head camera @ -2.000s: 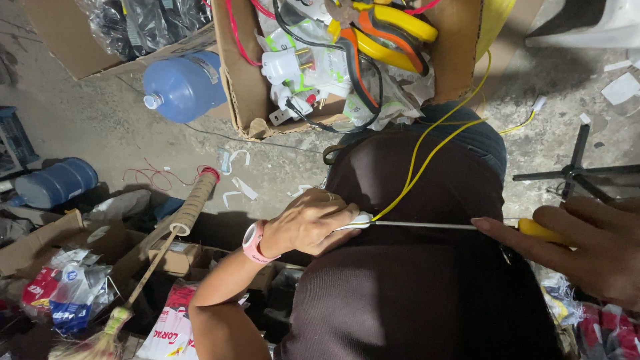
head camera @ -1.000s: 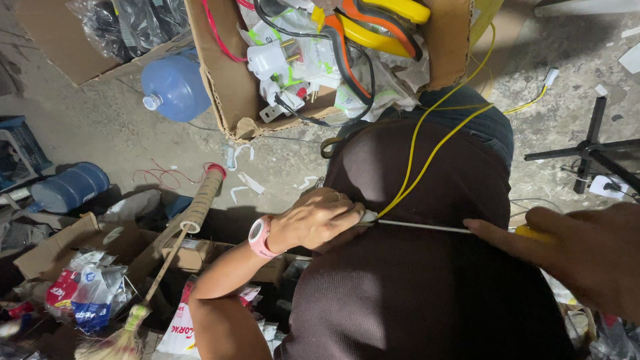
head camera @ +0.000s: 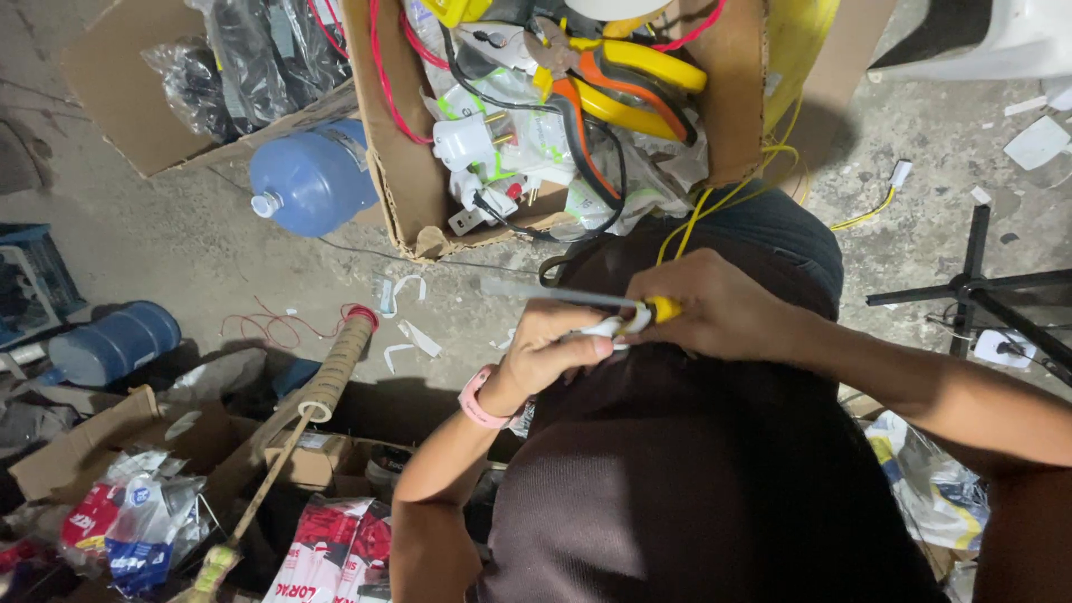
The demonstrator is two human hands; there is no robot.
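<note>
My left hand [head camera: 557,343], with a pink watch at the wrist, holds a small white plastic electrical fitting [head camera: 599,330] over my lap. My right hand [head camera: 712,306] is closed around the yellow handle of a screwdriver [head camera: 664,309] and touches the fitting's right side. The screwdriver's blurred metal shaft [head camera: 561,292] points left, above my left hand. Yellow wire [head camera: 691,226] runs down behind my right hand toward the fitting; where it joins is hidden. Another stretch of yellow wire ends in a white connector [head camera: 900,173] over the floor.
A cardboard box [head camera: 389,201] ahead holds orange-and-yellow pliers [head camera: 628,75], white plugs [head camera: 463,142] and bagged parts. Blue water bottles [head camera: 310,180] lie to the left. A cardboard tube [head camera: 339,360] and a broom [head camera: 219,559] are lower left. Black stand legs [head camera: 967,286] stand at right.
My right hand has moved left, up against my left hand. The screwdriver's shaft, earlier stretched between the hands with its tip at the fitting, now points left past my left hand.
</note>
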